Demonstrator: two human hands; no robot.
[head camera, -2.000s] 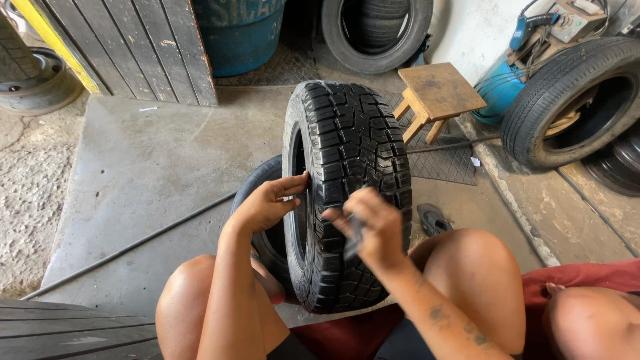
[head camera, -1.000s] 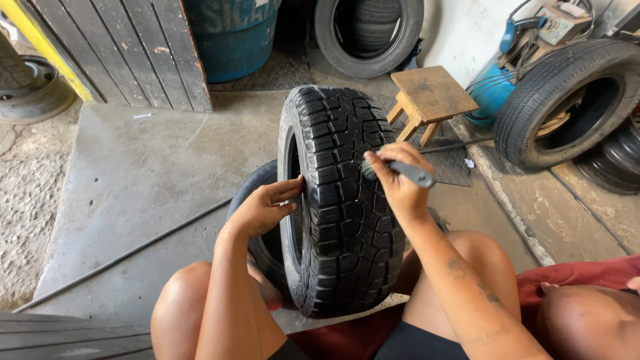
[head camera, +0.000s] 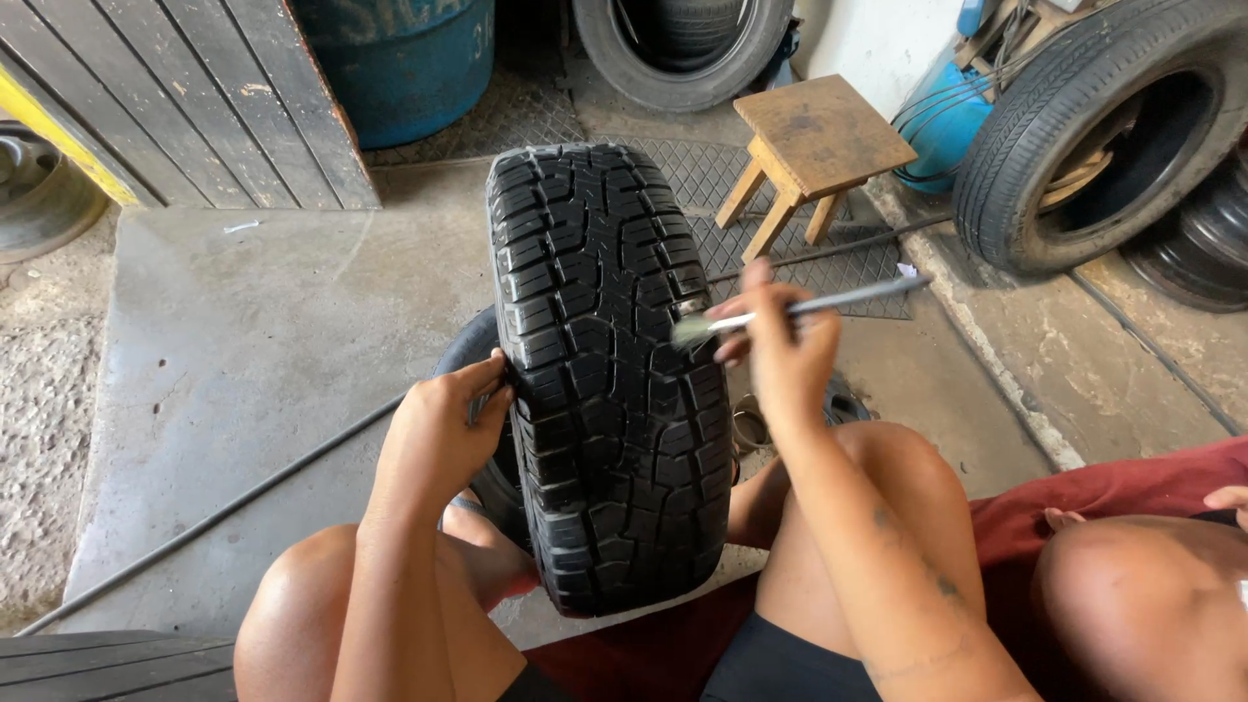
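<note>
A black tyre (head camera: 614, 390) with a wet-looking, chunky tread stands upright between my knees. My left hand (head camera: 450, 419) rests its fingertips on the tyre's left edge and supports it there. In my right hand (head camera: 780, 336) is a paintbrush (head camera: 809, 304), its handle pointing right and its pale bristles at the right part of the tread; hand and brush are slightly blurred. Behind the standing tyre, partly hidden, another tyre (head camera: 468, 351) lies low on the left.
A wooden stool (head camera: 824, 132) stands beyond the tyre on a metal mat. Another tyre (head camera: 994, 166) leans at the right, one more (head camera: 682, 93) at the back near a blue drum (head camera: 400, 78). A hose (head camera: 234, 502) crosses the floor. Another person's knee (head camera: 1141, 585) is at the lower right.
My right hand has brought the brush from the middle of the tread toward its right side, and the handle now points right. The left hand stays on the tyre's left edge.
</note>
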